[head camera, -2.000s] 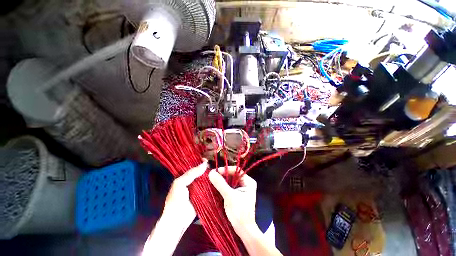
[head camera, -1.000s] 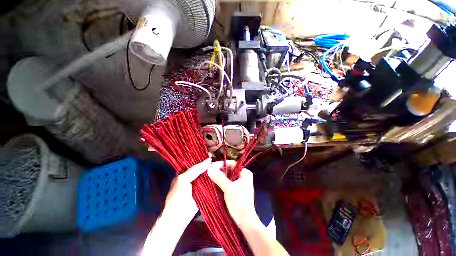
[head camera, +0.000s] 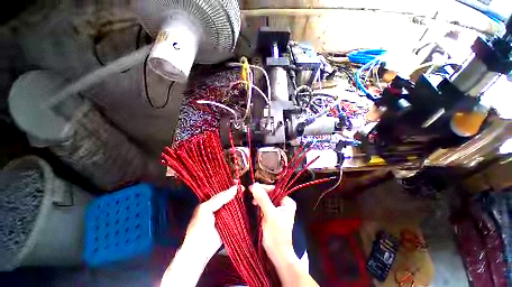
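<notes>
My left hand (head camera: 206, 221) is closed around a thick bundle of red cords (head camera: 231, 230), whose ends fan out up and to the left. My right hand (head camera: 276, 221) holds a few red cords (head camera: 291, 175) that spread up and to the right. A single cord stands upright between the hands, its upper end at the dark grey press (head camera: 275, 126) straight ahead. Another cord rises by my left thumb. Two pale round guides (head camera: 272, 160) sit at the bench edge just beyond my hands. The cord tips at the press are too small to make out.
A white fan (head camera: 174, 50) stands upper left. A blue plastic basket (head camera: 119, 224) and a bucket of grey pieces (head camera: 25, 207) are lower left. A second dark machine (head camera: 415, 120) is at right. A black phone or meter (head camera: 383, 255) lies lower right. Scraps litter the bench.
My right hand has shifted slightly right, opening a gap between the hands. Its cords have fanned out again since one second ago. My left hand still holds the bundle in nearly the same place.
</notes>
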